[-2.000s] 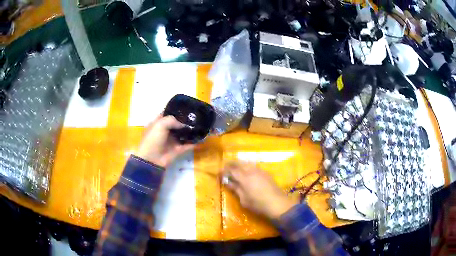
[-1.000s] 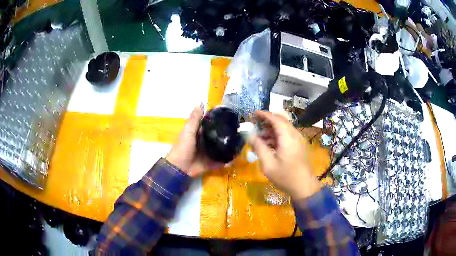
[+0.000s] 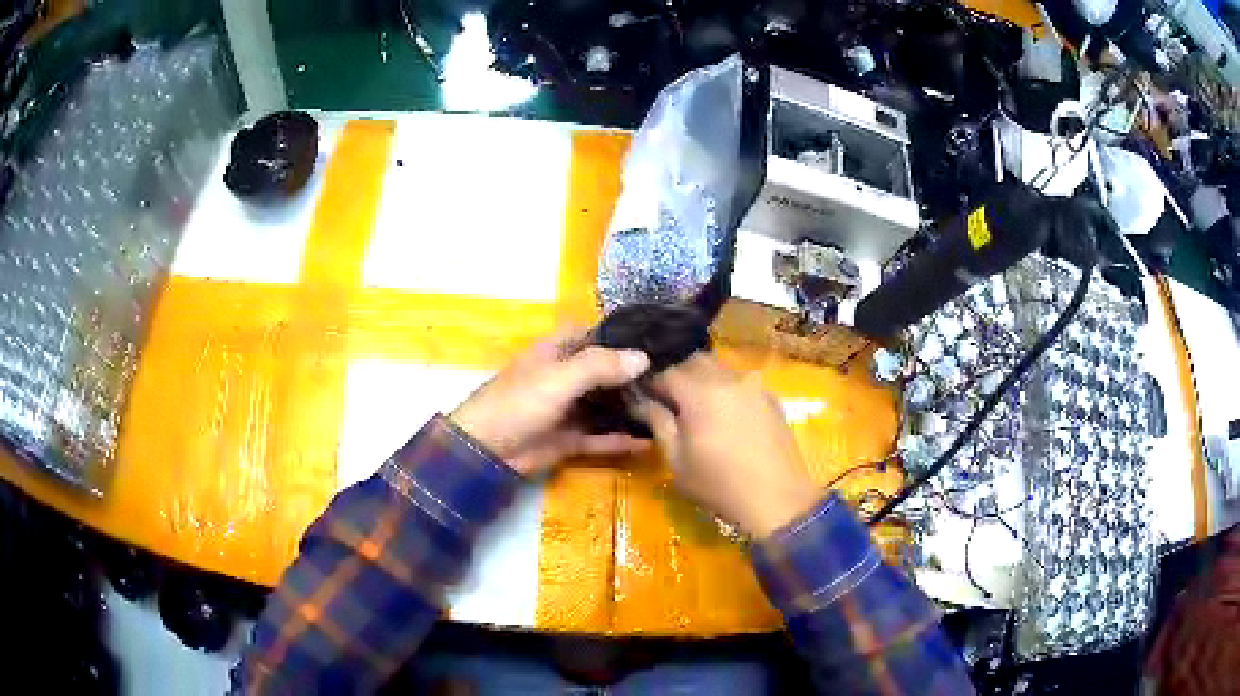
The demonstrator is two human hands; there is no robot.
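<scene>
A black round housing [image 3: 650,331] is held over the middle of the taped board, just below the plastic bag. My left hand [image 3: 551,401] is closed around its left side, with the thumb on the near face. My right hand [image 3: 728,435] is at its right side, with the fingertips in or against the housing. The fingers are blurred, and whether they pinch a small part cannot be told. The inside of the housing is hidden by my hands. A second black housing [image 3: 272,157] sits at the upper left of the board.
The screw feeder [image 3: 830,204] stands behind my right hand, with the bag of small hardware [image 3: 669,224] to its left. The black screwdriver [image 3: 952,265] and its cord lie at right over loose wired modules [image 3: 938,408]. Blister trays stand at far right [image 3: 1088,476] and left [image 3: 95,258].
The pale piece seen at my right fingertips a second ago is out of sight. The housing has tilted and moved slightly right. My right hand has moved in against it.
</scene>
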